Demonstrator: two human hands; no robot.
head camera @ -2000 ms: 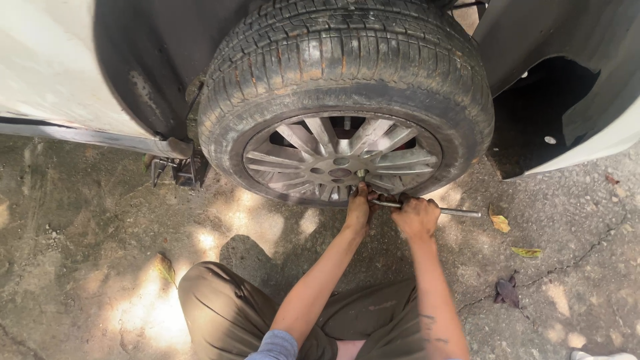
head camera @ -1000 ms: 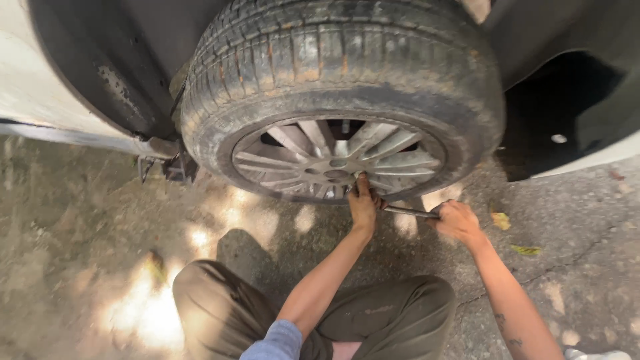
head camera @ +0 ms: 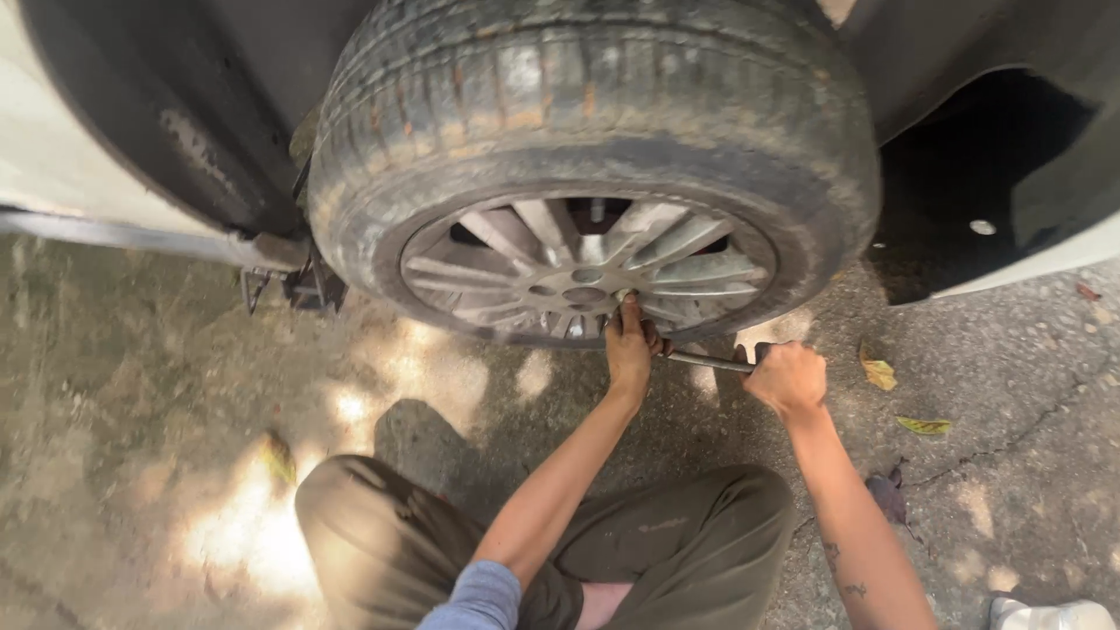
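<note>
A car wheel with a worn, dirty tyre (head camera: 595,96) and a multi-spoke alloy rim (head camera: 542,232) stands in front of me. My left hand (head camera: 632,346) is at the lower right of the hub, a finger at a bolt hole, the other fingers around the head end of a metal wrench (head camera: 710,360). My right hand (head camera: 789,376) grips the wrench's outer end, to the right of the left hand. The bar slopes slightly down to the right. Whether a socket or bolt sits under the left fingertips is hidden.
The wheel arch liner (head camera: 201,96) and white body panel (head camera: 61,157) flank the tyre. A metal jack (head camera: 311,284) stands under the sill at left. Dry leaves (head camera: 878,371) lie on the concrete ground at right. A white shoe (head camera: 1050,614) shows at the lower right edge.
The right hand moved out to the right along with the wrench's outer end, then came back nearer to the left hand. The left hand has stayed at the hub.
</note>
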